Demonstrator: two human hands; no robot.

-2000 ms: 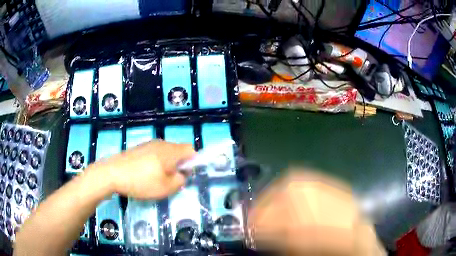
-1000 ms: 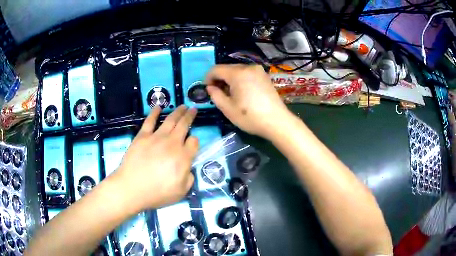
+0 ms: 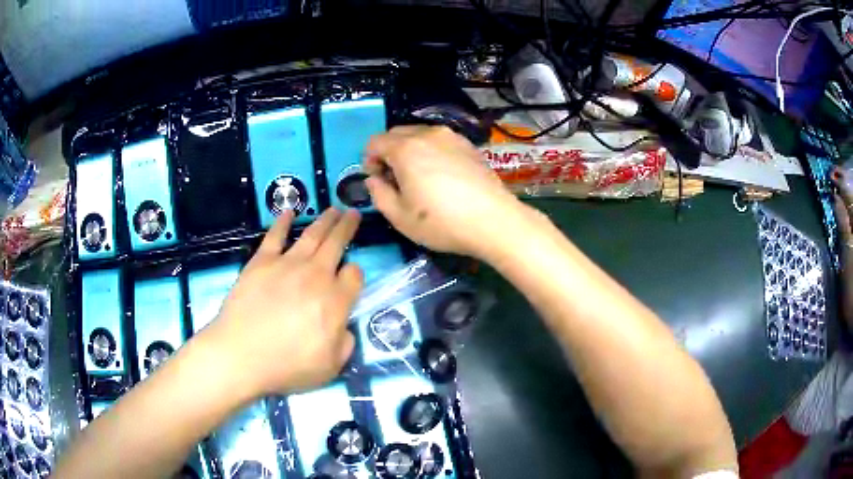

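A glossy black pocket tray (image 3: 213,178) holds rows of light blue panels, many with a round black-and-silver disc near the lower end. One top-row pocket is empty. My right hand (image 3: 435,187) has its bent fingertips at the edge of a dark disc (image 3: 354,187) on the top-row right panel (image 3: 354,131). My left hand (image 3: 292,299) lies over the tray, fingertips spread on the lower edges of the two right top-row panels. A clear sticker sheet (image 3: 456,310) with several discs lies over the lower right panels, partly under my left hand.
Sticker sheets lie at the far left (image 3: 26,351) and far right (image 3: 793,281) of the dark green bench (image 3: 599,281). Behind the bench are a red-lettered plastic wrapper (image 3: 580,173), tangled cables, a grey-white and orange device (image 3: 645,79) and a white cable.
Since two seconds ago, my right hand has come up to the top-right panel, which now bears a disc. My left hand rests near it. Over the last second both hands barely moved.
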